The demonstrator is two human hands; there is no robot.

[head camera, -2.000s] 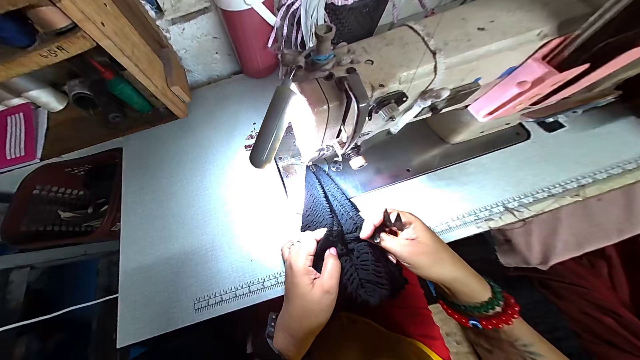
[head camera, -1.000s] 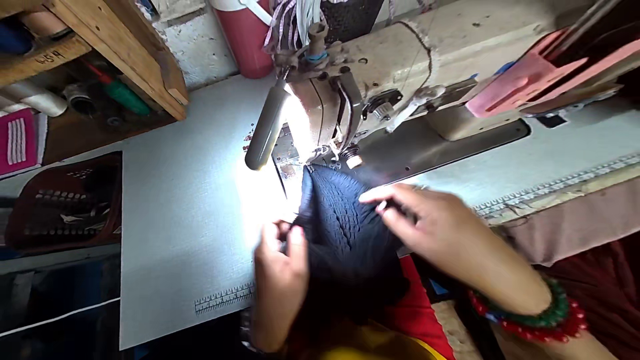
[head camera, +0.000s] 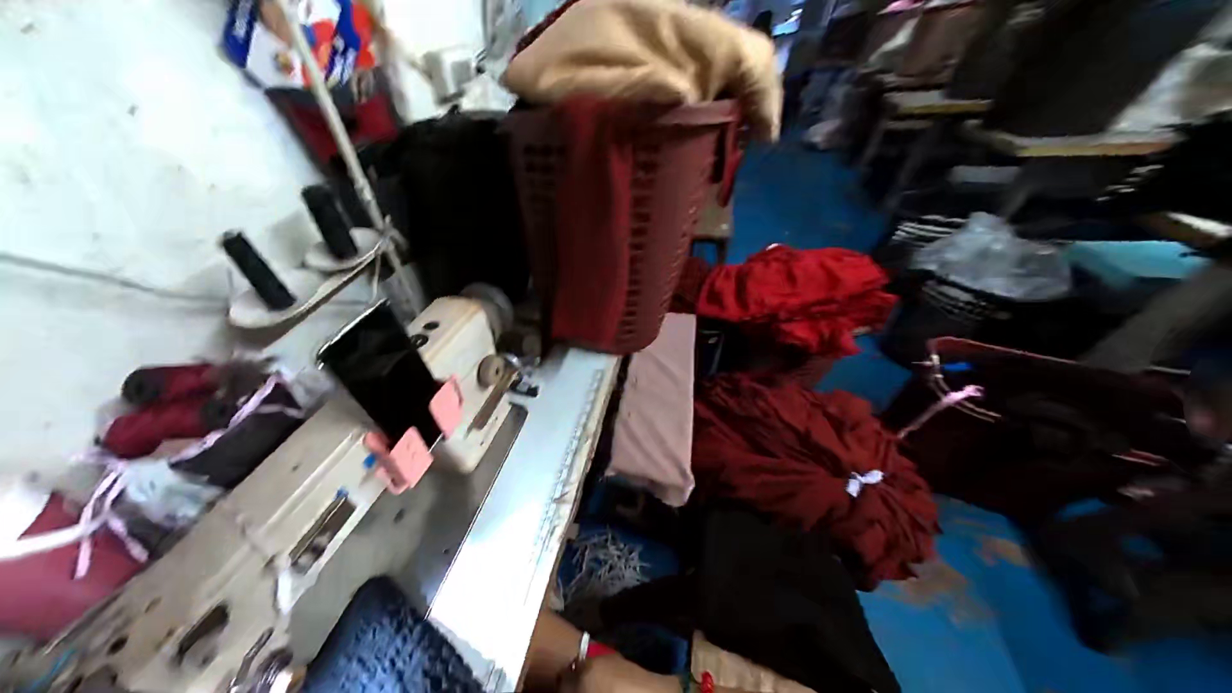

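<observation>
At the bottom edge, beside the front of the sewing table (head camera: 510,539), my left hand (head camera: 552,647) shows in part, with a pale band at the wrist. Close to it is my right hand (head camera: 626,677), cut off by the frame, with red and green beads at its wrist. The fingers of both are blurred or out of view, so what they hold cannot be told. A dark blue knitted fabric (head camera: 385,645) lies on the table near the head of the industrial sewing machine (head camera: 318,481).
A dark phone (head camera: 380,371) and pink pads sit on the machine. Black thread cones (head camera: 258,269) stand behind it. A maroon plastic basket (head camera: 664,221) with beige cloth stands at the table's far end. Red cloth (head camera: 794,289) and tied maroon cloth (head camera: 818,462) are piled to the right.
The view has swung far toward the right end of the table. Earlier both hands were on the dark knitted fabric by the needle; now they are at the table's front edge, mostly out of frame.
</observation>
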